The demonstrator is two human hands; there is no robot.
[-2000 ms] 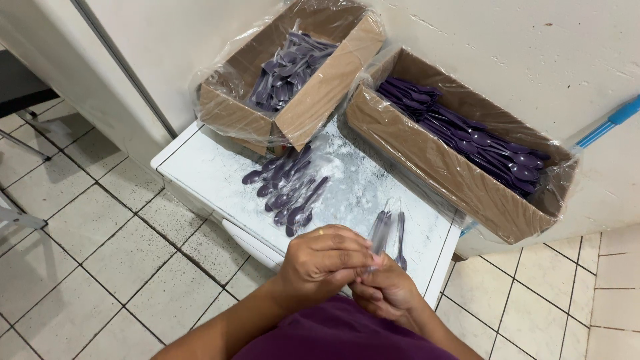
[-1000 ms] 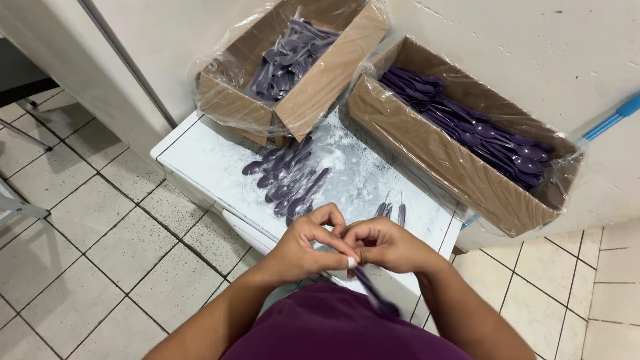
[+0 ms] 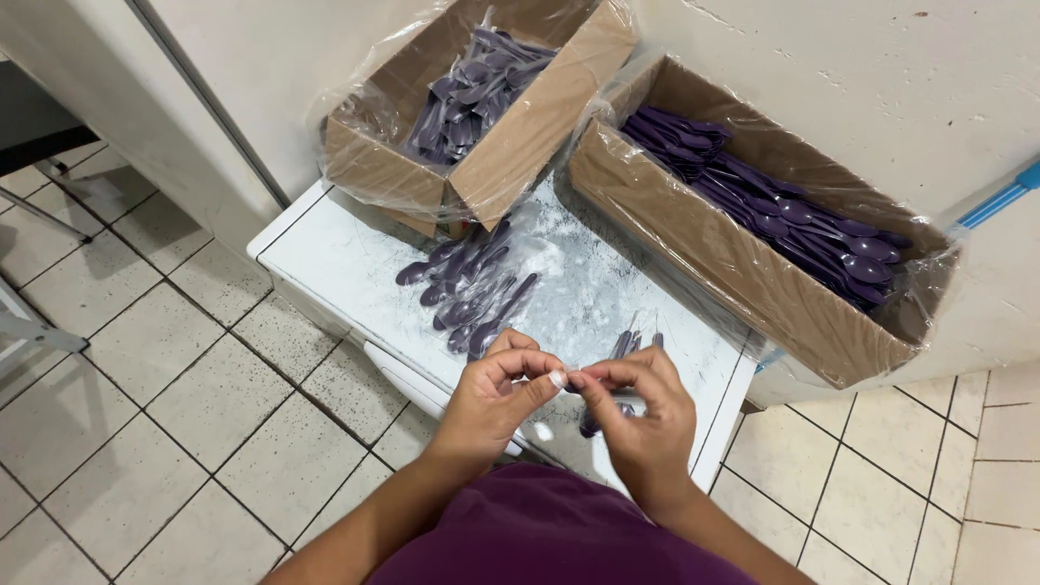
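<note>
My left hand [image 3: 504, 398] and my right hand [image 3: 642, 406] meet fingertip to fingertip over the front of a worn white cabinet top [image 3: 569, 301]. Between the fingertips is a small part of a purple plastic spoon [image 3: 572, 385]; the fingers cover most of it. Left of centre on the cabinet top lie several purple spoons in clear plastic sleeves [image 3: 471, 284]. Several more spoons [image 3: 624, 344] lie behind and below my right hand, partly hidden. One cardboard box holds sleeved spoons [image 3: 479, 89]; the other holds loose purple spoons [image 3: 780, 211].
The left cardboard box [image 3: 520, 122] and the right cardboard box [image 3: 731, 284], both wrapped in clear plastic, stand at the back against the wall. A blue handle [image 3: 995, 199] leans at the right. Metal legs [image 3: 36, 329] stand on the tiled floor at the left.
The purple spoon that pointed down below my hands one second ago no longer shows there. My hands were around a clear sleeve two seconds ago; now their fingertips pinch together slightly farther right than a second ago.
</note>
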